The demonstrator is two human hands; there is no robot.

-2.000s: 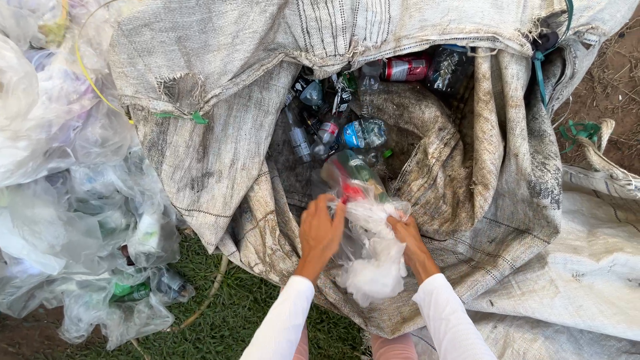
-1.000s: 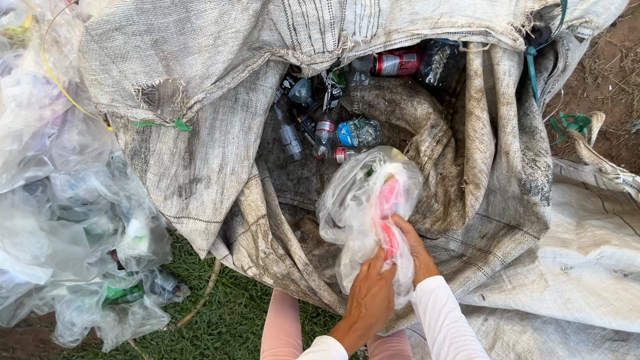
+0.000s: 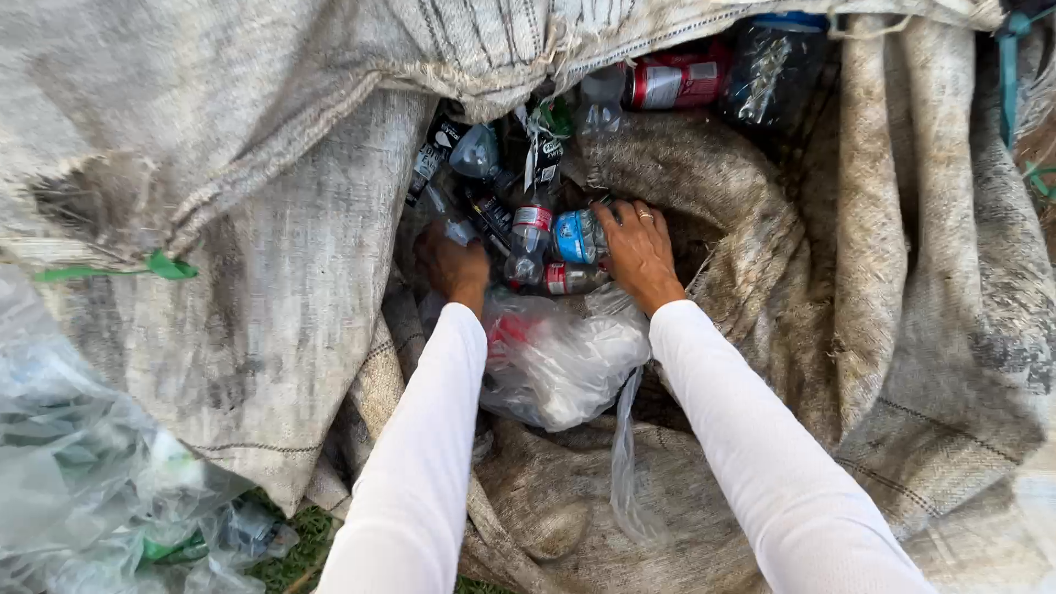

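Both my hands reach into a large, dirty woven sack (image 3: 528,495) among plastic bottles. My right hand (image 3: 643,252) rests on a clear bottle with a blue label (image 3: 573,237); how firmly it grips is not clear. At the left of the pile, my left hand (image 3: 452,264) touches a clear bottle (image 3: 450,216), its fingertips partly hidden. Between the hands lie a red-labelled bottle (image 3: 530,235) and another red-labelled bottle (image 3: 569,278). A bunched clear plastic bag (image 3: 569,363) with a red patch lies between my forearms.
Upper right in the sack are a red can (image 3: 678,80) and a dark clear container with a blue lid (image 3: 775,70). Clear plastic bags (image 3: 91,462) are heaped at the lower left, over grass (image 3: 305,536). A frayed sack flap (image 3: 462,49) overhangs the opening.
The plastic bag, held in both hands before, has been let go and lies in the sack. Both hands have moved forward to the bottles and are now apart. The view has moved closer.
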